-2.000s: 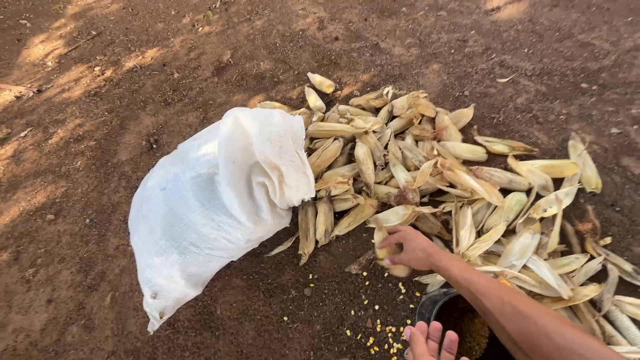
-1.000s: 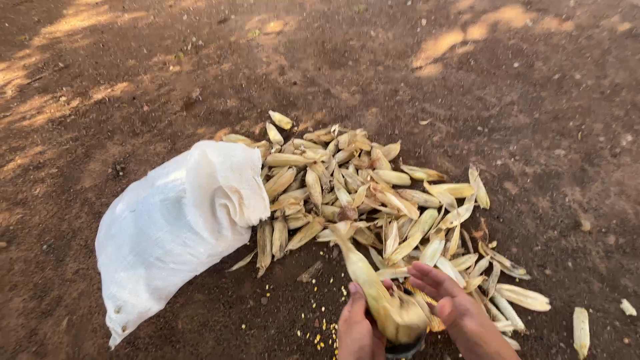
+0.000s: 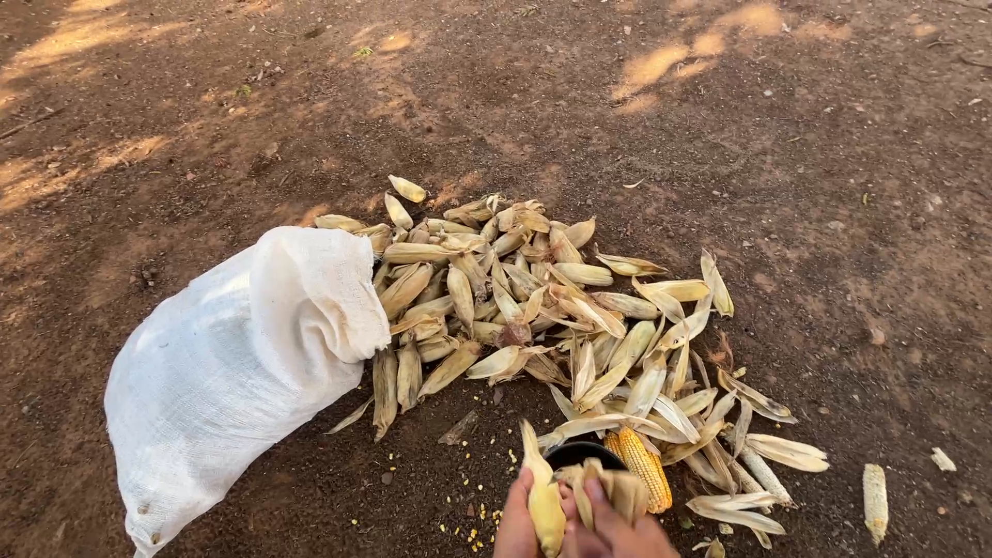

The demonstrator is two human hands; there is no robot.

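Low in the view, my left hand (image 3: 518, 521) grips a corn ear (image 3: 545, 508) with pale yellow husk on it. My right hand (image 3: 612, 527) is closed on dry husk leaves (image 3: 601, 490) just right of the ear; the fingers are partly hidden by the husk. Behind both hands is the rim of a dark container (image 3: 585, 449), its inside mostly covered. Husked yellow corn ears (image 3: 645, 469) lie against its right side. A large heap of dry corn ears in husks (image 3: 504, 287) spreads behind the hands.
A bulging white woven sack (image 3: 232, 372) lies at the left, its mouth against the heap. Bare cobs (image 3: 875, 504) and loose husks (image 3: 787, 452) are on the brown soil at the right. Scattered kernels (image 3: 473, 535) dot the ground left of the hands.
Two seconds ago one hand reached to the heap's edge and the other was open; both now hold husk or ear together over the container. Husk leaves have been pulled aside from the ear.
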